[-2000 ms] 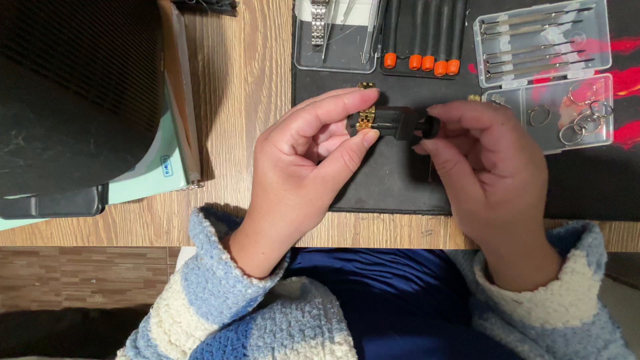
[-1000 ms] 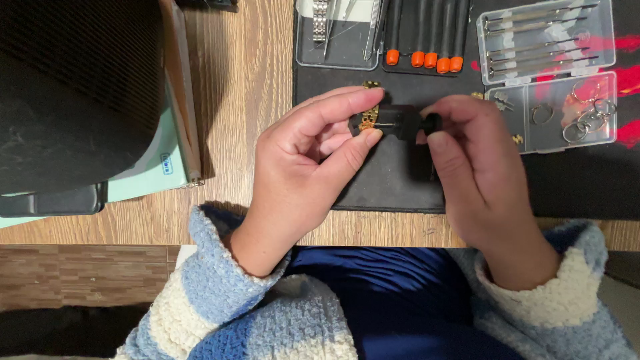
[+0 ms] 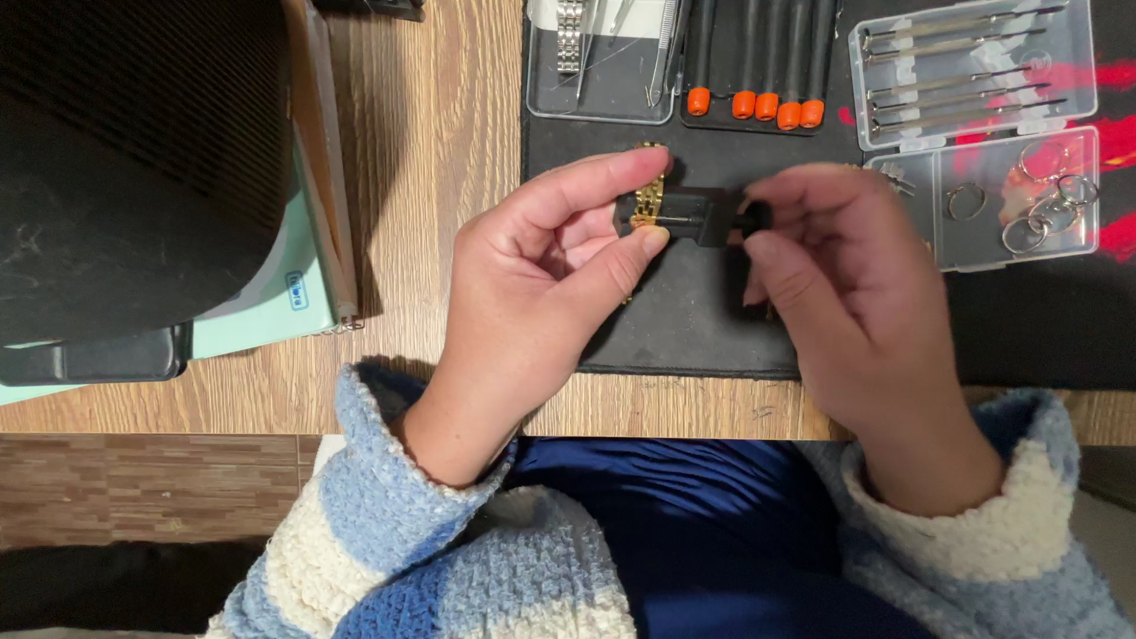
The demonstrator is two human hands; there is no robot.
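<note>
A gold-coloured metal watch band (image 3: 650,195) sits in a black watch-link remover (image 3: 710,217), whose thin metal pin points at the band. My left hand (image 3: 555,253) pinches the band and the tool's left end between thumb and index finger. The fingers of my right hand (image 3: 843,275) are around the tool's round black knob (image 3: 756,217) at its right end; they are slightly blurred. Part of the band hangs below my left thumb, mostly hidden.
On the black mat (image 3: 692,328) lie a clear tray (image 3: 603,111) with a silver watch band (image 3: 570,35) and tweezers, several orange-tipped tools (image 3: 766,106), and a clear case (image 3: 976,142) of small screwdrivers and metal rings. A dark object (image 3: 142,160) and notebooks (image 3: 266,302) stand at left.
My right hand's fingers have shifted around the knob, while my left hand keeps its hold on the band and tool in much the same place.
</note>
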